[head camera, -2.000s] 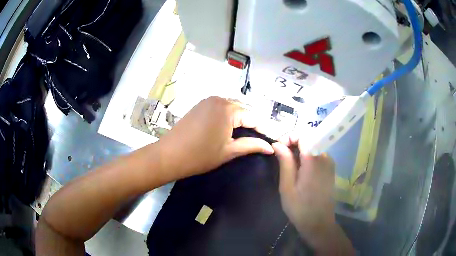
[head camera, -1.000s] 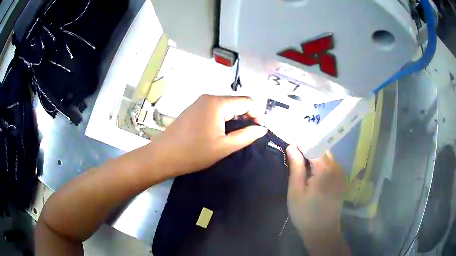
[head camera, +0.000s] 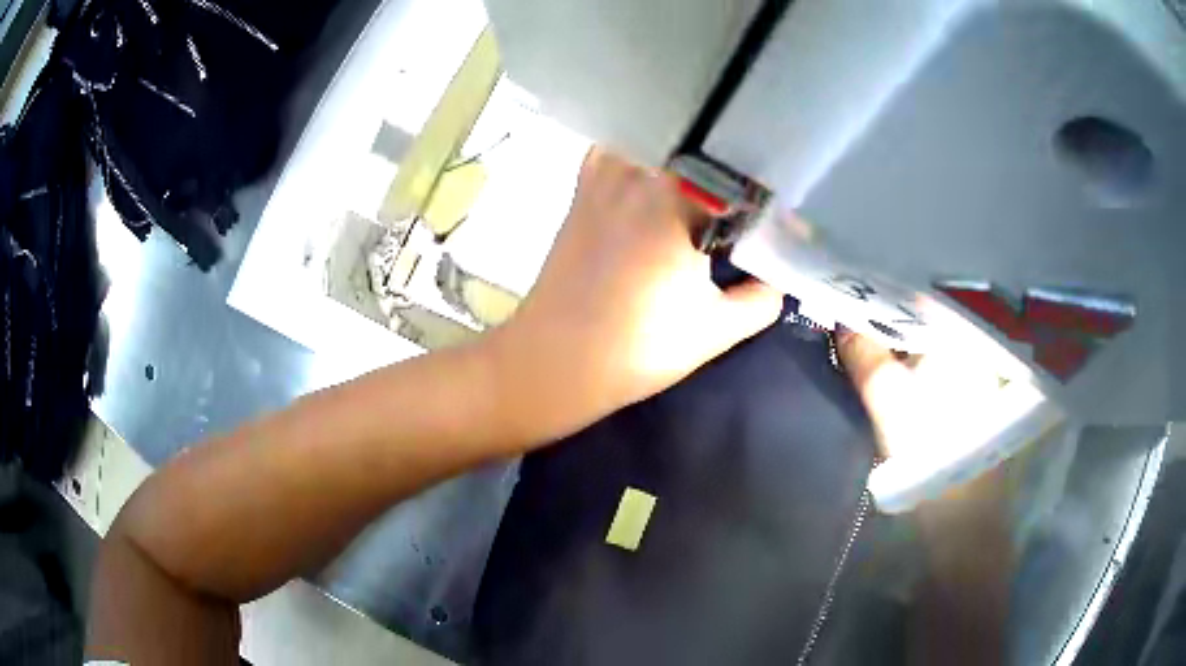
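Observation:
The black bag panel (head camera: 676, 520) with a small yellow label (head camera: 631, 518) lies in front of me, its top end at the needle area. A silvery zipper (head camera: 839, 572) runs down its right side. My left hand (head camera: 637, 286) grips the panel's top edge between thumb and fingers, just below the presser foot area, which is mostly hidden. My right hand (head camera: 884, 390) holds the panel's top right edge by the zipper; it is partly hidden behind the white lamp piece (head camera: 969, 449) and blurred.
The white sewing machine head (head camera: 936, 143) with a red mark looms above the hands. Black heaps of bag pieces (head camera: 221, 117) lie at the upper left. A template with yellow tape (head camera: 442, 143) lies left of the needle area, on the metal bed (head camera: 195, 377).
The machine head appears larger and nearer. The panel and both hands have shifted right in view, and the panel's top end is now at the needle area. The right hand has become partly covered.

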